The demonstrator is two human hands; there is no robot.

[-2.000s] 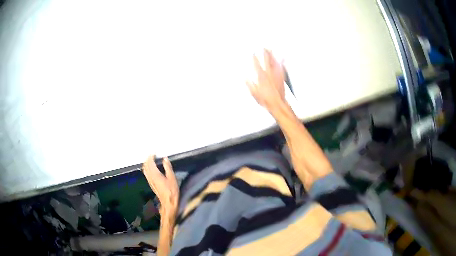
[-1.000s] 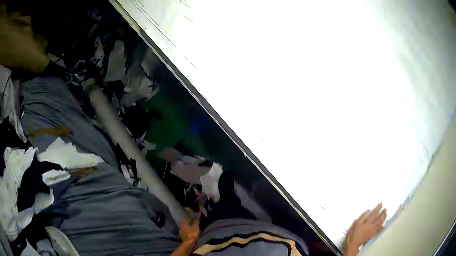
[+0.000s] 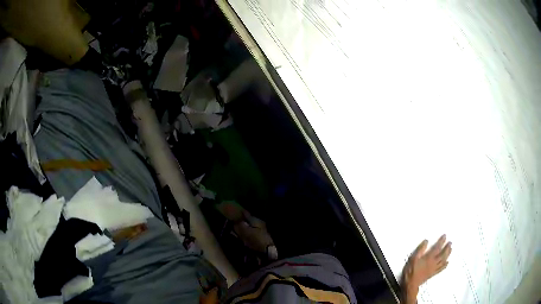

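Observation:
A huge white paper marker (image 3: 385, 119) lies flat over the table, mostly blank in glare, with thin printed lines at its top and right. My right hand (image 3: 428, 261) rests on the paper at the lower right, near the table's edge, fingers spread and holding nothing. A small, dark part of my left hand (image 3: 209, 295) shows at the bottom edge beside the long grey tube; its fingers cannot be made out. The layers' thin edge runs along the table side.
Below the table's long edge (image 3: 323, 155) lie a long grey tube (image 3: 169, 172), white paper scraps (image 3: 101, 205), a heap of grey-blue fabric (image 3: 77, 130) and green cloth (image 3: 234, 166). A yellowish object (image 3: 50, 29) is at the top left.
The view has swung from facing the table to looking along its edge. My right hand has moved near the table's edge, still flat on the paper. My left hand has dropped almost out of view.

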